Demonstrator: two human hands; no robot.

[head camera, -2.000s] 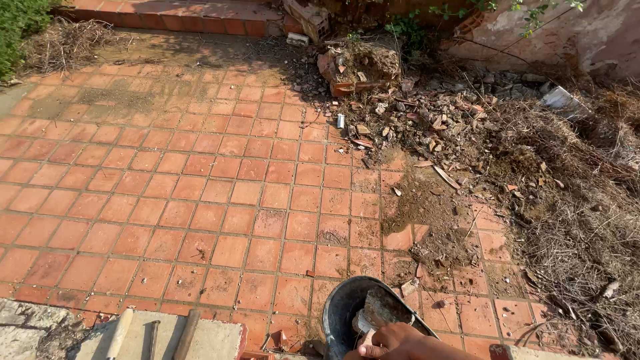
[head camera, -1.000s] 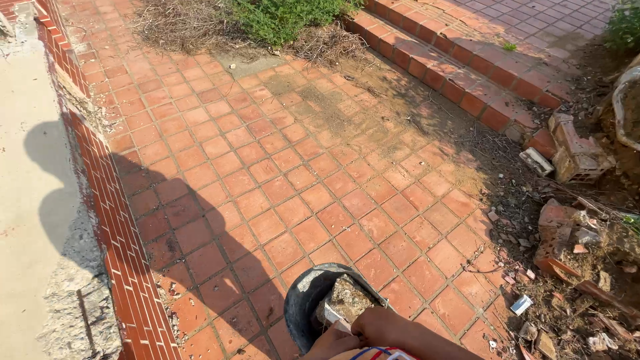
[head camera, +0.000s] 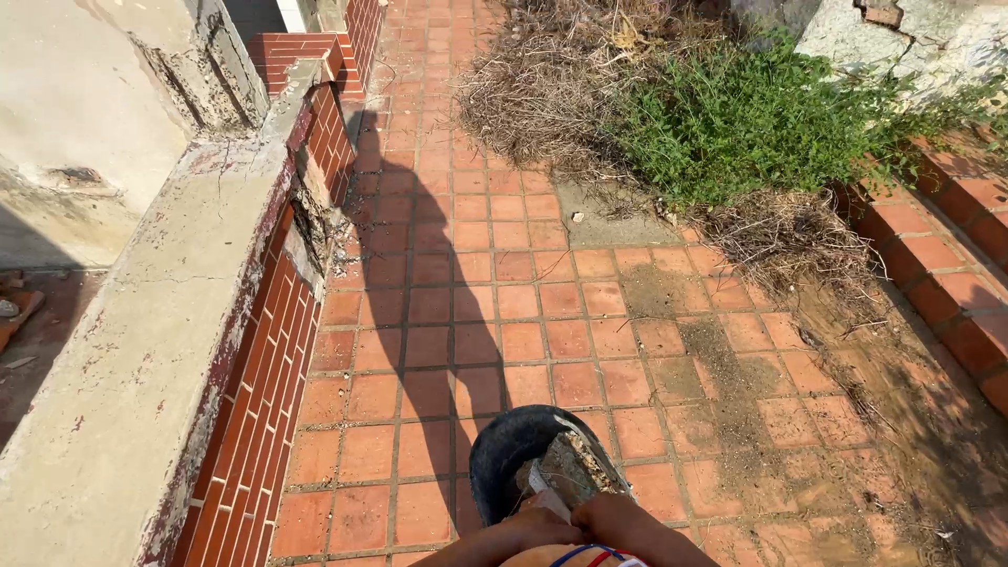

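Observation:
A black bucket [head camera: 504, 453] with chunks of rubble [head camera: 579, 465] in it is at the bottom centre, close against my body. My left hand [head camera: 539, 526] is at the near side of the bucket, with its fingers bent in toward the rim. Beside it, my right hand [head camera: 602, 512] is curled at the same near side, almost touching the left one. The near rim or handle is hidden by both hands, so the exact grip of each cannot be made out.
A low wall with a worn concrete top [head camera: 169, 276] runs along the left. Terracotta tiles [head camera: 472, 272] pave the ground. Dry brush [head camera: 543, 87] and a green bush [head camera: 732, 118] stand ahead at the right, beside tiled steps [head camera: 929, 260]. Loose dirt [head camera: 732, 394] lies on the right-hand tiles.
The view has swung far left, from the rubble heap to the walled path. My left hand, not seen two seconds ago, is now at the bucket beside the right one.

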